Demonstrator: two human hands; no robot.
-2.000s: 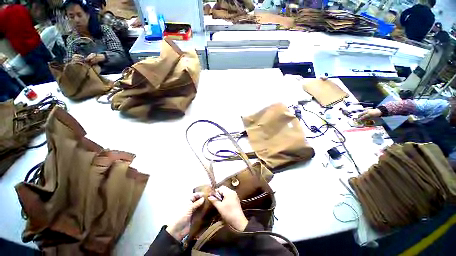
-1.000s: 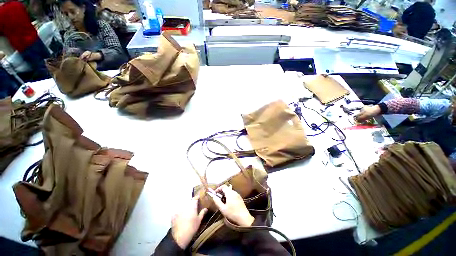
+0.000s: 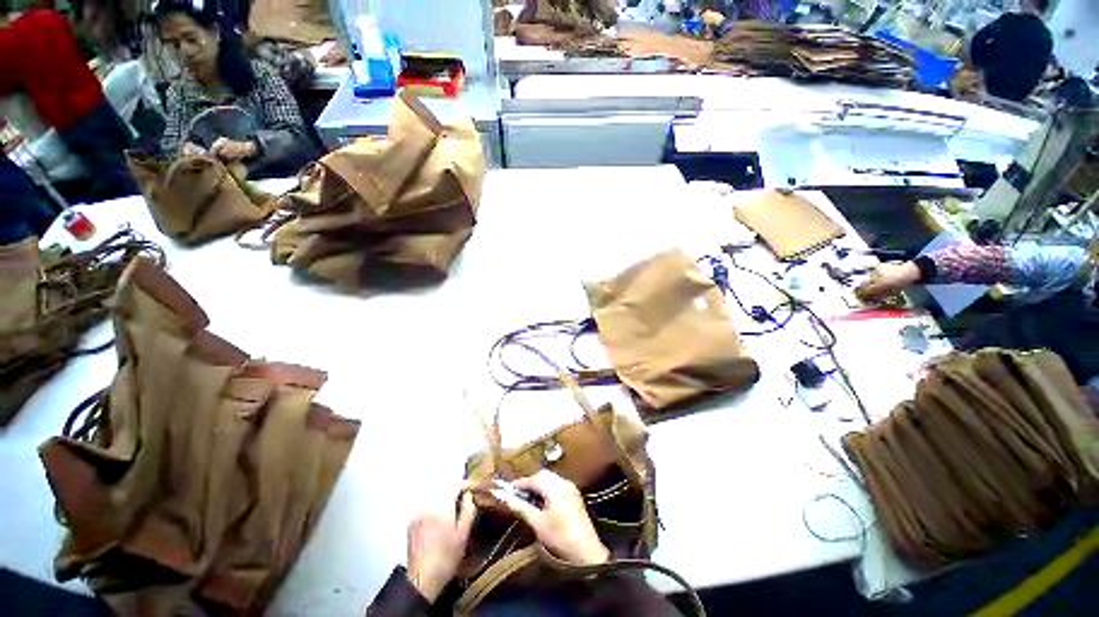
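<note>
A brown handbag (image 3: 615, 464) stands open at the table's front edge, its mouth facing up, with a round shiny snap button (image 3: 553, 453) on its far inner side. My left hand (image 3: 436, 552) holds the bag's left rim with fingers and thumb. My right hand (image 3: 557, 516) is at the same rim, touching close to the left fingertips, with a small pale, thin thing at its fingers that I cannot make out clearly. One strap arches up at the back; the other lies over my right wrist.
A finished bag (image 3: 670, 328) lies flat beyond the handbag, straps to the left. A crumpled bag heap (image 3: 199, 446) stands at left, another (image 3: 386, 199) farther back. Layered brown pieces (image 3: 982, 458) are at right. Cables (image 3: 783, 316) lie right of centre. People sit back left and right.
My hands have lowered slightly along the rim with the bag's left edge. The far strap has shifted, and the snap button shows again, which was hidden one second ago.
</note>
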